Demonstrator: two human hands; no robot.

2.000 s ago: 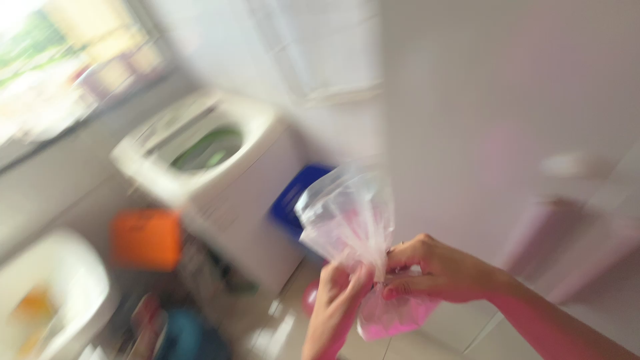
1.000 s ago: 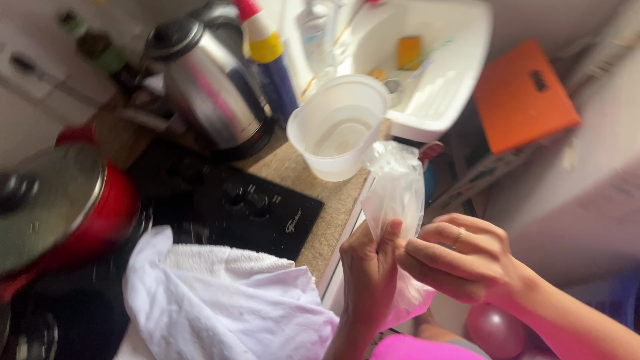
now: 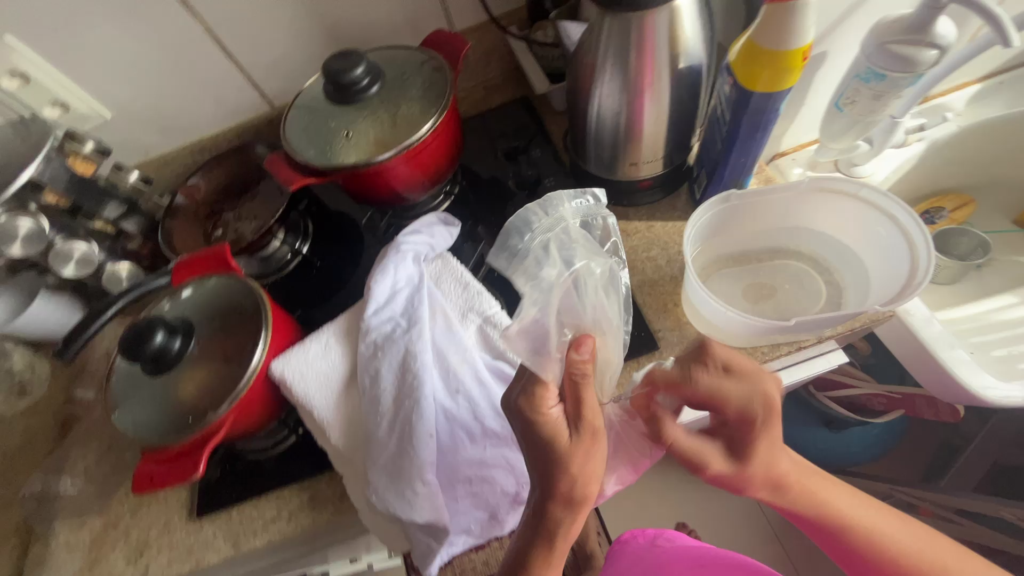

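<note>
A clear plastic bag (image 3: 572, 280) stands up from my left hand (image 3: 560, 432), which grips its gathered neck with the thumb on top. Below the grip, the rest of the bag hangs down, pinkish and partly behind the hands. My right hand (image 3: 712, 416) is just right of the neck, blurred, its fingers bent and pinched together near a thin strand at the neck. What exactly its fingertips hold is hard to tell.
Red lidded pots (image 3: 384, 152), a frying pan (image 3: 232, 200) and white cloths (image 3: 432, 384) are on the black cooktop (image 3: 496, 152). Behind stand a steel kettle (image 3: 640, 96) and a blue spray bottle (image 3: 744, 104). A plastic tub (image 3: 808, 280) with clear liquid sits beside the white sink (image 3: 976, 336).
The view has swung from the washing machine to the cooktop. My left hand keeps hold of the bag; my right hand, against the neck a second ago, is now slightly apart from my left.
</note>
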